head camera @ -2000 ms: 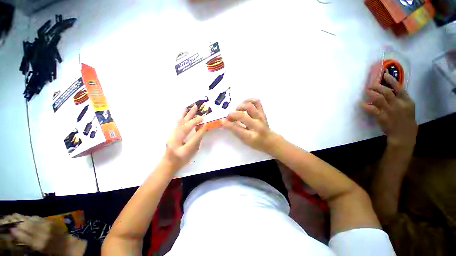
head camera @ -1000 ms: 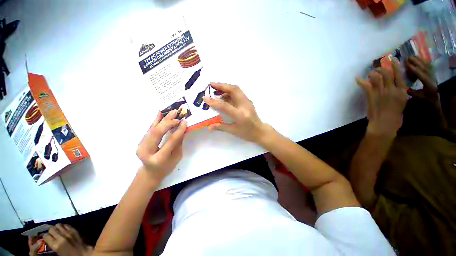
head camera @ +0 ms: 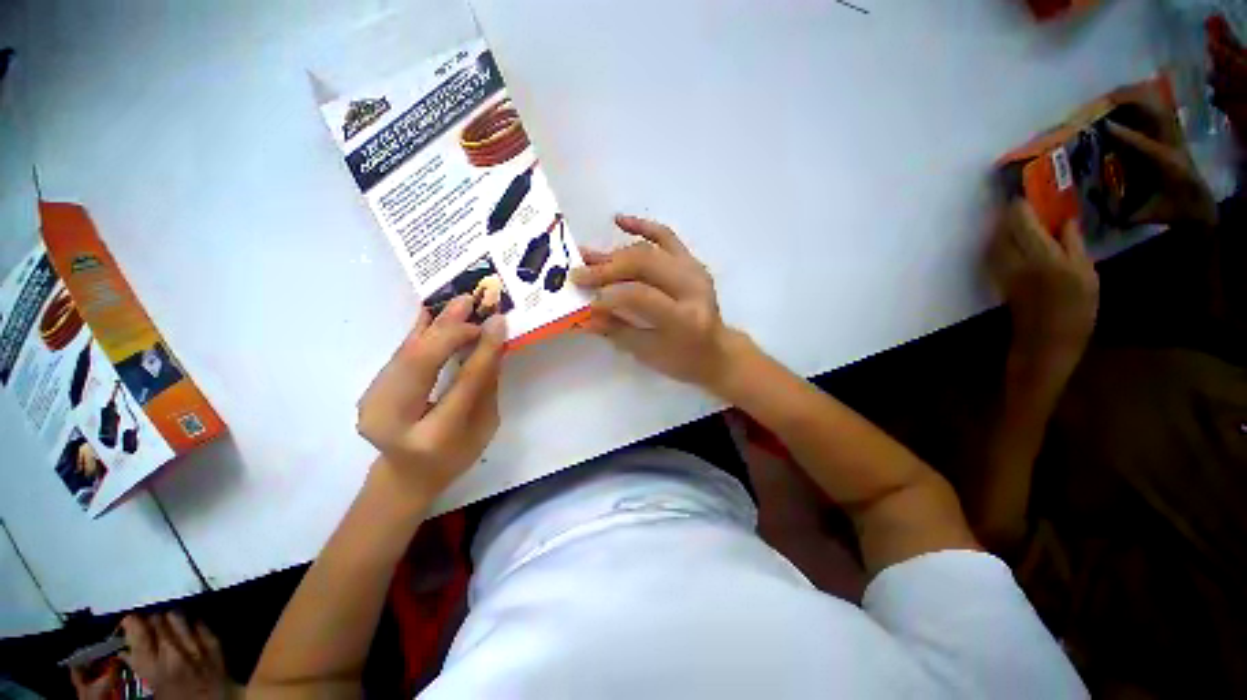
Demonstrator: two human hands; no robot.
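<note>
A white retail box (head camera: 438,192) with dark title bars and an orange coil picture lies in front of me, its back panel up. Its far end shows pale top flaps standing open. An orange strip shows at its near end. My left hand (head camera: 435,390) holds the near left corner, thumb and fingers at the edge. My right hand (head camera: 656,304) grips the near right edge. The box's underside and the fingertips below it are hidden.
A made-up box (head camera: 116,356) with an orange side stands at the left. At the right, a neighbour's hands hold an orange and black box (head camera: 1094,171). Another person's hand (head camera: 171,656) is at the lower left. Table joints run near the left edge.
The view has shifted, so the table things sit further left. The held box shows more of its open far flaps. The neighbour at right now holds a box instead of the coil pack.
</note>
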